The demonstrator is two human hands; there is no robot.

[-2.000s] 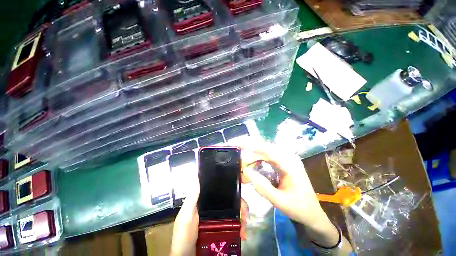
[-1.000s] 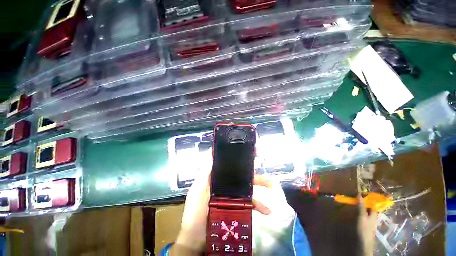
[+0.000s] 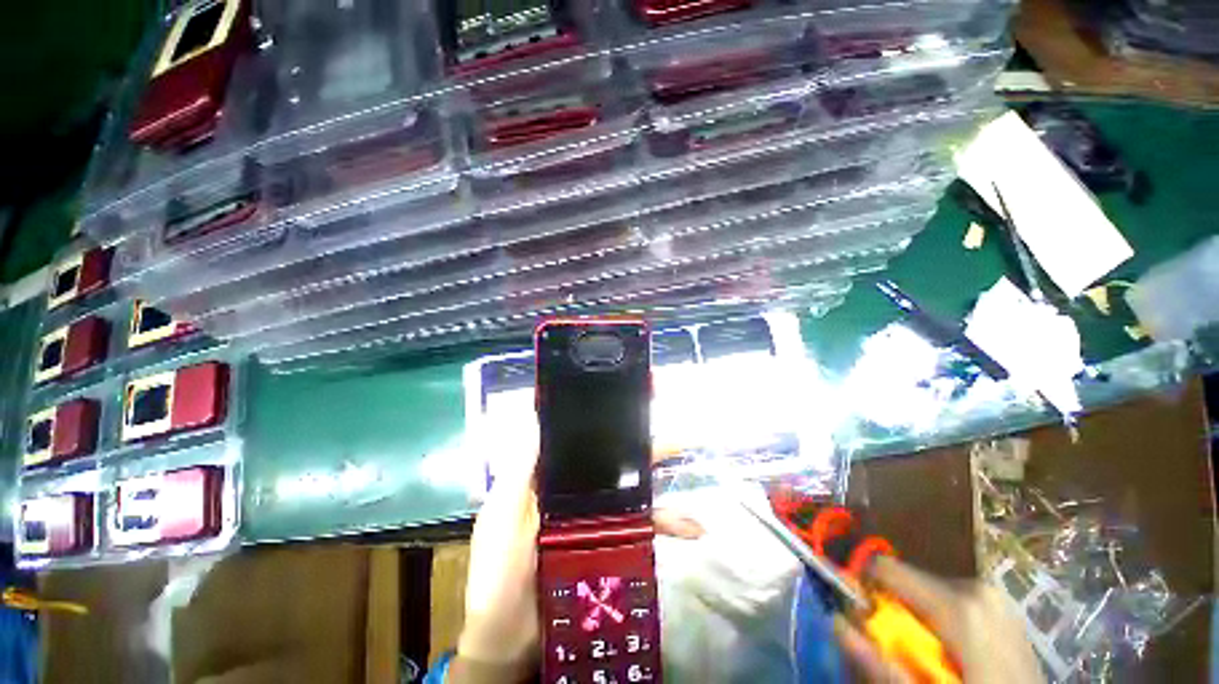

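An open red flip phone [image 3: 596, 508] stands upright in my left hand [image 3: 497, 575], black screen above, keypad with a pink X-like pattern below. My left fingers show behind it at both sides. My right hand [image 3: 969, 628], slightly blurred and at the lower right, is closed on the orange air blow gun [image 3: 909, 639]. The gun's thin metal nozzle points up and left toward the phone, not touching it. A red-orange coiled hose [image 3: 813, 515] shows beside the nozzle. The bright white lens sheet [image 3: 729, 401] lies behind the phone, partly hidden by it.
A tall stack of clear blister trays [image 3: 562, 227] with red phones fills the back. A left tray [image 3: 230, 461] holds closed phones. White paper [image 3: 1049, 201], dark tweezers [image 3: 942, 327] and a crumpled wipe [image 3: 1023, 348] lie right. A cardboard box [image 3: 1136, 468] holds clear film scraps.
My right hand came away from beside the phone, took the orange blow gun at the right and brought it closer to the phone. The phone stays open in my left hand; the view has shifted.
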